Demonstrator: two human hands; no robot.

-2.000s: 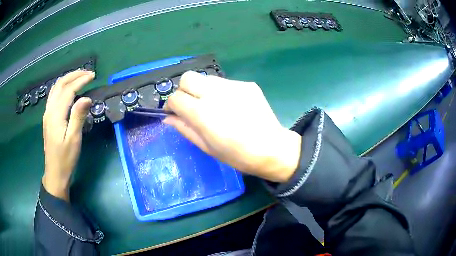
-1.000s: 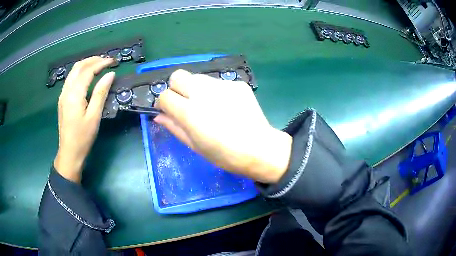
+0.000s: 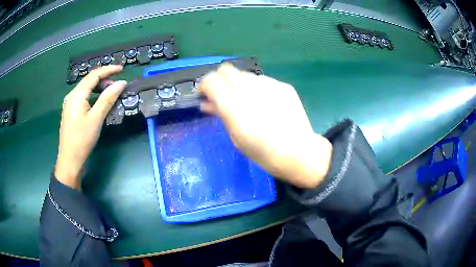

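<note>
A dark carrier bar with round units along its scalloped edge lies across the far part of a blue tray. My left hand is at the bar's left end, thumb and forefinger around it. My right hand is over the right half of the bar, fingertips blurred by motion and hiding some units. Thin dark tweezers seem to point left from its fingers, but blur hides their tips. Small specks lie on the tray bottom.
Another carrier bar lies beyond my left hand on the green worktop. One more bar lies at the far right, and part of another shows at the left edge. A blue stool stands on the floor at right.
My right hand has moved right along the bar, uncovering the two left units. The view has shifted, so tray and worked bar sit further right than at first. The far bars also appear further right.
</note>
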